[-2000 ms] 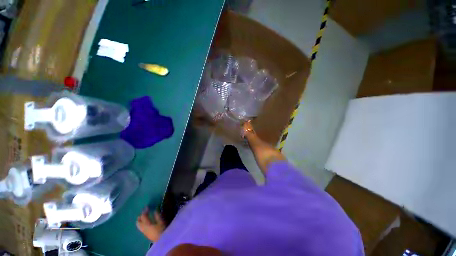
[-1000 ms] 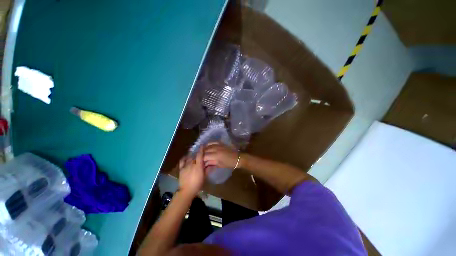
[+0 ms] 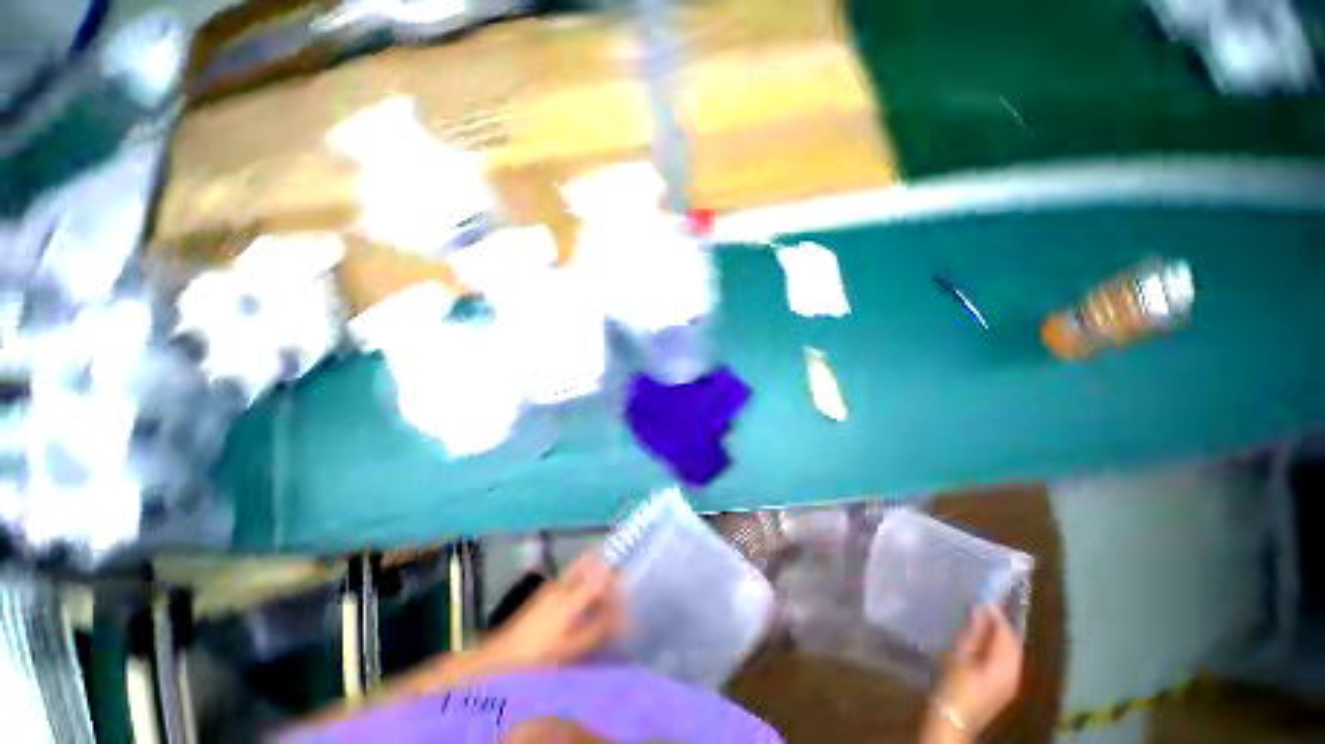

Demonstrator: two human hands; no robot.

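My left hand [image 3: 574, 608] is bare and closed on the edge of a clear protective cover [image 3: 689, 593], flat and ribbed, held just in front of the bench edge. My right hand [image 3: 982, 672] is closed on the lower right edge of another clear cover [image 3: 930, 579], further right. Both covers are apart, over the open brown carton [image 3: 1017, 518] with more clear covers in it. A dark purple cleaning cloth [image 3: 689, 425] lies crumpled on the green bench [image 3: 930, 422].
Several white bagged cameras [image 3: 634, 269], overexposed and blurred, stand on the bench at left. Behind the cloth are a white paper piece [image 3: 814, 279] and a yellow tool [image 3: 825, 385]. A thin dark tool [image 3: 962, 301] and an orange-brown bottle [image 3: 1119, 311] lie at right. Brown cardboard [image 3: 785, 102] lies behind.
My hands were together on one cover in the carton. They are now raised and apart, each with a cover. The view has turned towards the bench, and the bottle has come into view.
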